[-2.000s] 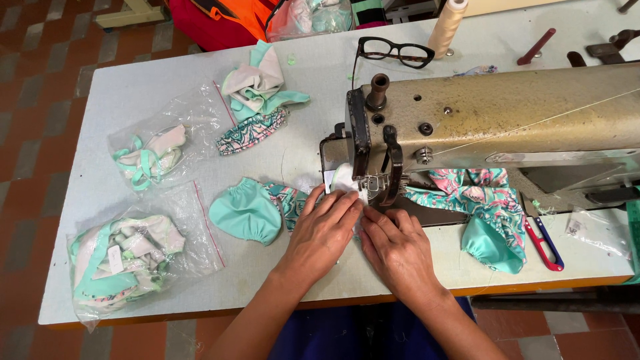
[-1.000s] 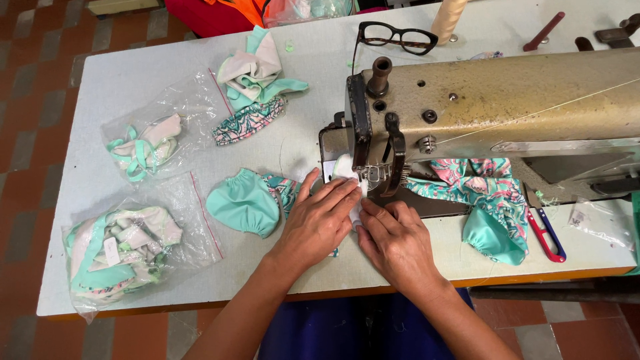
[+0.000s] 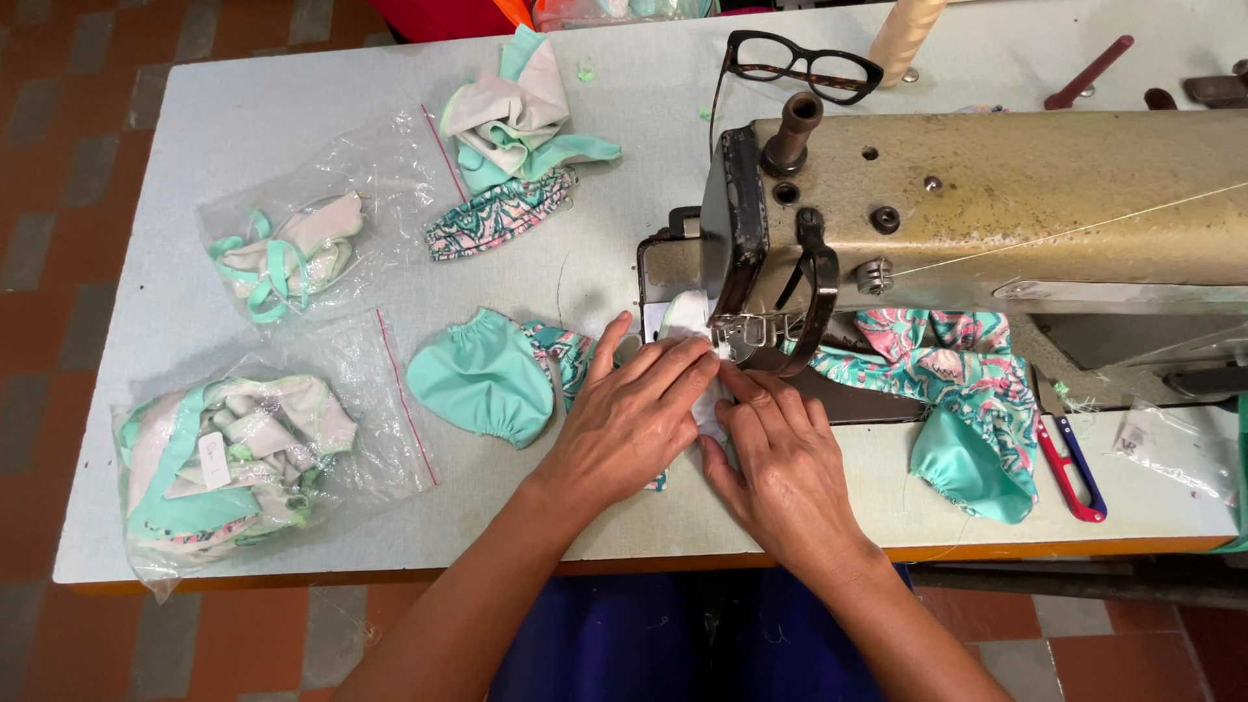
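A white fabric piece [image 3: 688,314] lies at the needle area of a sewing machine [image 3: 955,214]. My left hand [image 3: 634,414] presses on it with spread fingers, the thumb raised to the left. Close beside it, my right hand [image 3: 775,448] rests on the cloth's right side, its index fingertip near the presser foot, which is partly hidden. Left of my left hand lies a turquoise gathered fabric piece [image 3: 480,380] joined or next to patterned cloth. Patterned fabric [image 3: 965,375] with a turquoise gathered part lies right of the needle area.
Two clear plastic bags [image 3: 390,224] [image 3: 234,468] of garments lie at left. Above them is a garment bundle [image 3: 507,127]. Eyeglasses [image 3: 804,66] and a thread cone [image 3: 907,39] stand behind the machine. Thread snips [image 3: 1071,468] lie at right, near a small plastic bag [image 3: 1175,448].
My hands stay at the needle area, close together on the white cloth. My left thumb is held farther out from the fingers than two seconds ago.
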